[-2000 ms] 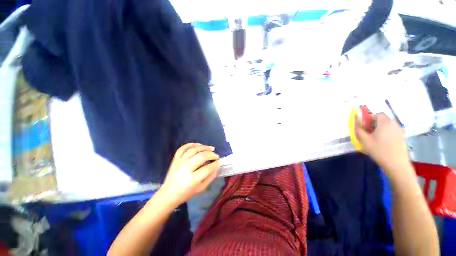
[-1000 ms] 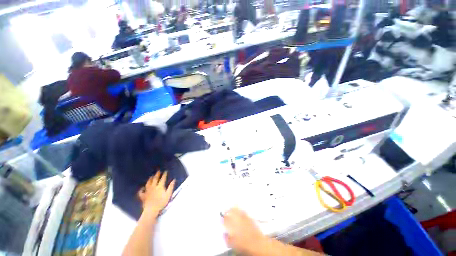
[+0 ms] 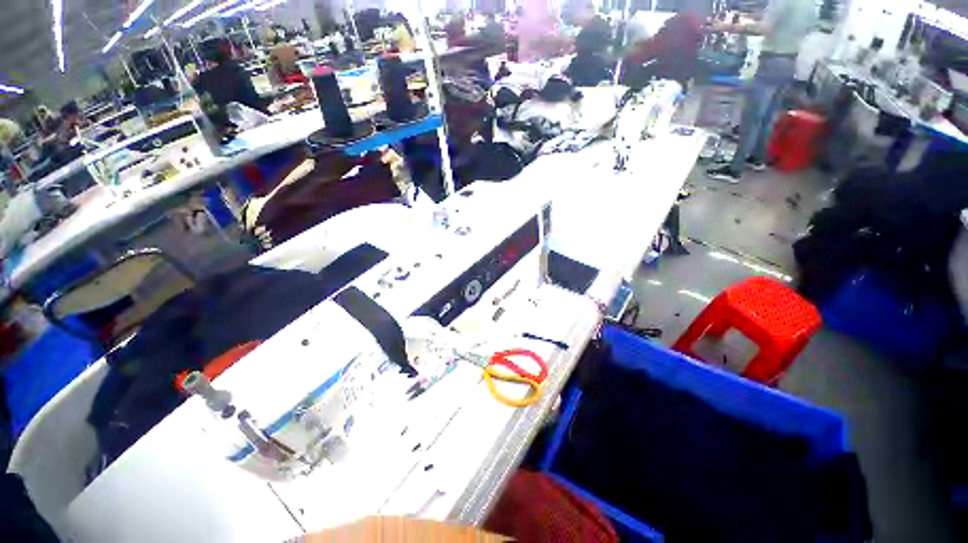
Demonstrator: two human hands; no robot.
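The white sewing machine (image 3: 350, 318) stands in front of me, with its needle and presser foot area at the lower left. Dark navy cloth (image 3: 228, 308) lies behind the machine head. Scissors with one red and one yellow-orange handle loop (image 3: 514, 379) lie on the white table right of the needle area. A blurred strip of skin, seemingly my right hand or forearm (image 3: 409, 531), is cut off by the bottom edge; its fingers do not show. My left hand is not in view.
A blue bin (image 3: 743, 387) of dark cloth stands right of the table's edge (image 3: 490, 477). A red stool (image 3: 756, 318) stands on the floor beyond. Thread cones (image 3: 331, 106) stand behind the machine. People and other stations are farther back.
The view has swung to the right. The scissors, held two seconds ago, lie on the table. My left hand and the cloth under it have left the picture.
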